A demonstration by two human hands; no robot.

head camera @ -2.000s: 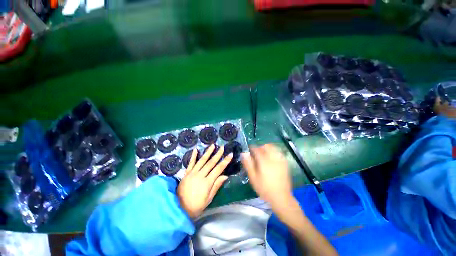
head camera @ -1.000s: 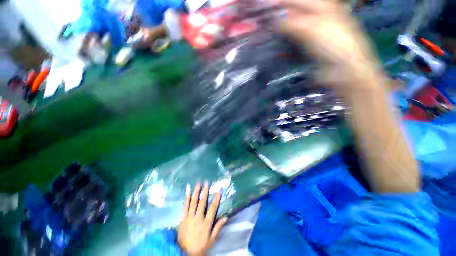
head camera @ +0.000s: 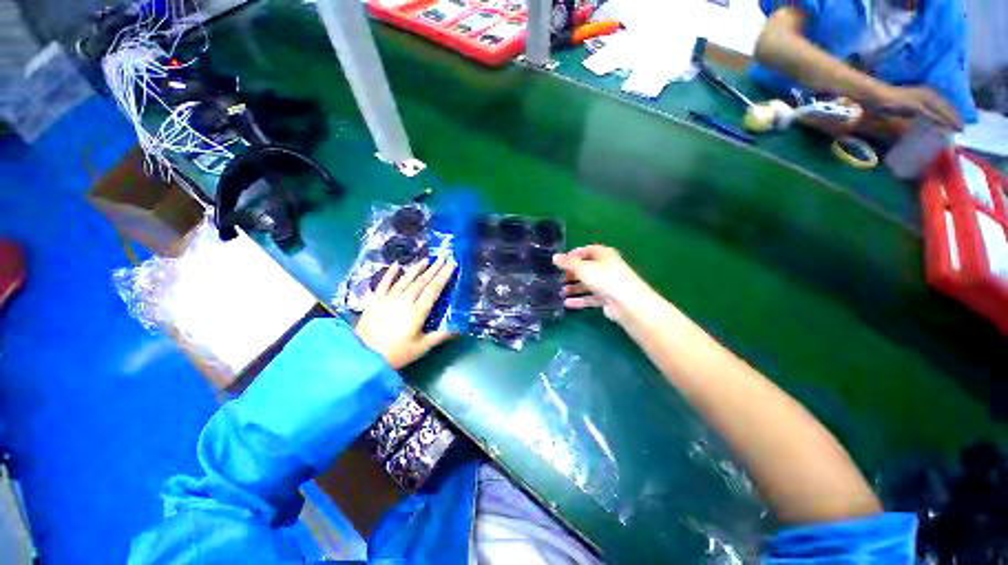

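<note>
A stack of clear, crinkled plastic trays with round black parts (head camera: 508, 289) lies on the green bench. A strip of blue film (head camera: 462, 265) lies across it. My left hand (head camera: 403, 318) rests on the stack's left part, fingers spread, beside the blue film. My right hand (head camera: 602, 281) is at the stack's right edge, fingertips at the tray edge; whether they grip it is unclear. A clear plastic sheet (head camera: 575, 441) lies on the bench nearer to me. No tweezers show in either hand.
A metal post (head camera: 370, 88) stands behind the stack. A black headband-like item (head camera: 271, 188) and white cables (head camera: 149, 99) lie left. An open carton (head camera: 227, 298) with white sheets stands at the bench edge. Red trays (head camera: 973, 221) and another person's hands (head camera: 923, 107) are beyond the rail.
The view has swung left. My left hand has moved from the working tray to the left stack. My right hand, raised over the right stacks one second ago, is now at this stack's right edge.
</note>
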